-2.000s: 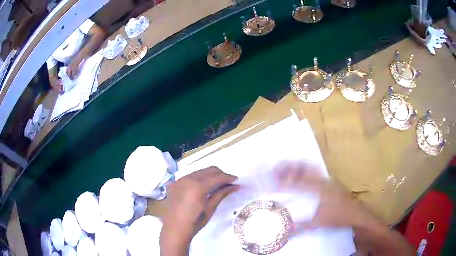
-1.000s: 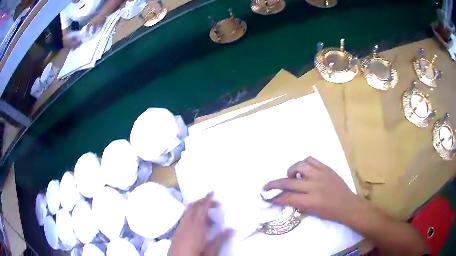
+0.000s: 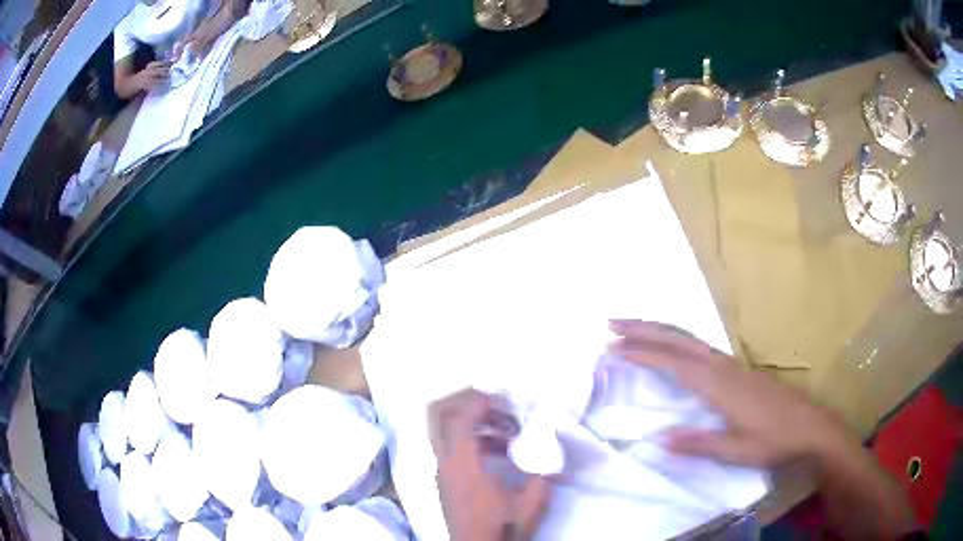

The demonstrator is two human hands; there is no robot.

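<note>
A stack of white paper sheets [image 3: 507, 306] lies on the bench in front of me. My left hand [image 3: 486, 465] is at the lower middle, blurred, with its fingers on a bunched white sheet [image 3: 623, 423]. My right hand [image 3: 729, 407] holds the right side of the same crumpled sheet. The paper covers what is between my hands, so no gold piece shows there. Wrapped white pieces [image 3: 322, 444] stand in rows at the left.
Several unwrapped gold pieces [image 3: 789, 129] stand on the tan bench cover [image 3: 781, 254] at the right. The green conveyor [image 3: 264, 159] carries more beyond the stack. A person [image 3: 174, 42] handles paper across the belt. A red stool [image 3: 921, 454] is at lower right.
The gold piece that lay on the sheet is now hidden under folded paper. My left hand has moved right, toward my right hand. Gold pieces on the conveyor have shifted left.
</note>
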